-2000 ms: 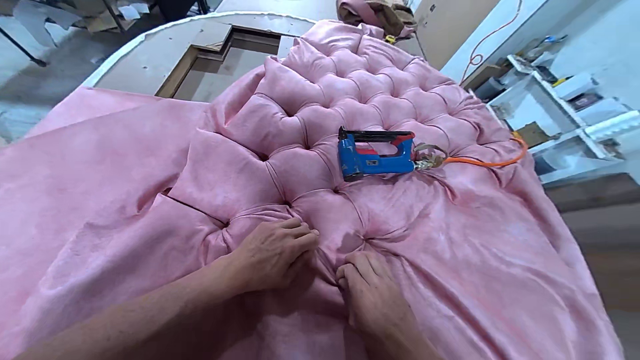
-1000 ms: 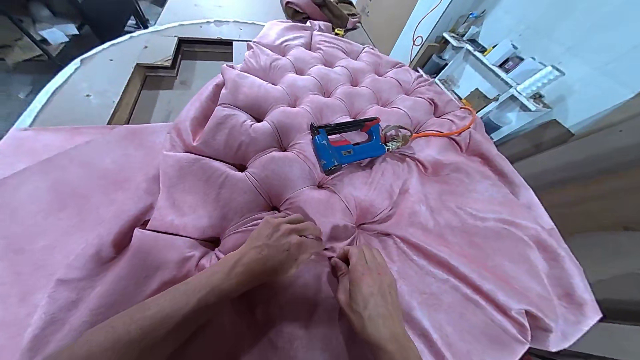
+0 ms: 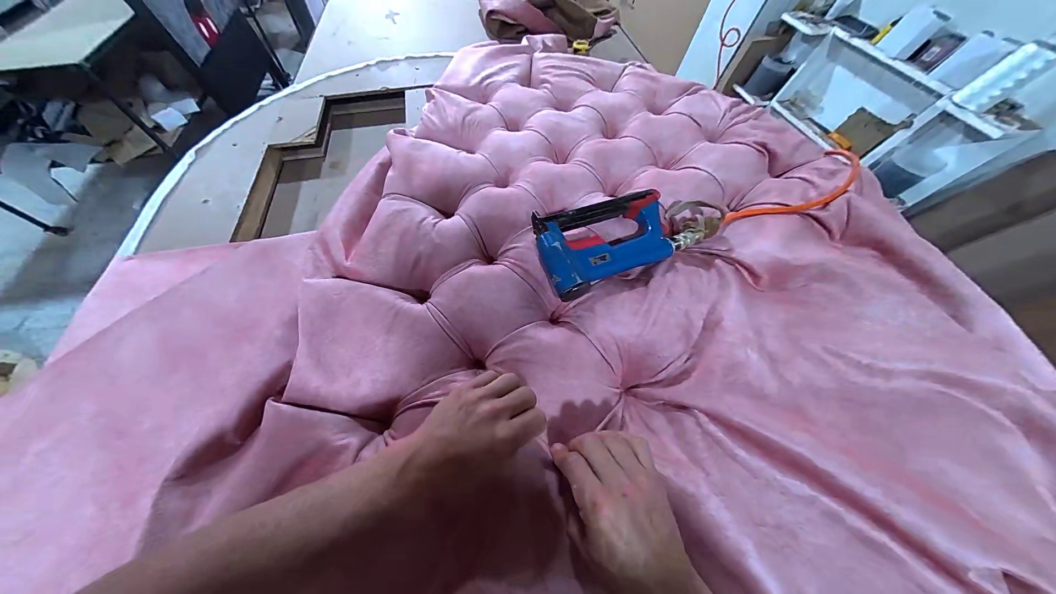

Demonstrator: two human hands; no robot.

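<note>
Pink velvet-like upholstery fabric is spread over a curved panel, its upper part tufted in diamonds with deep folds. My left hand has its fingers curled on the fabric just below a tuft. Close on its right, my right hand pinches the same fabric, the two hands a small gap apart. The fingertips of both are partly hidden in the folds. A blue pneumatic staple gun lies on the tufts beyond my hands, joined by a metal fitting to an orange air hose.
At the upper left the bare panel shows a stepped cut-out with wooden edges. Bundled brown and pink cloth lies at the far end, near a small yellow object. White shelves with assorted items stand at the right, a table at the far left.
Both hands remain at nearly the same part of the fabric, with small shifts of the fingers. The staple gun stays lying on the tufts. The view has turned somewhat.
</note>
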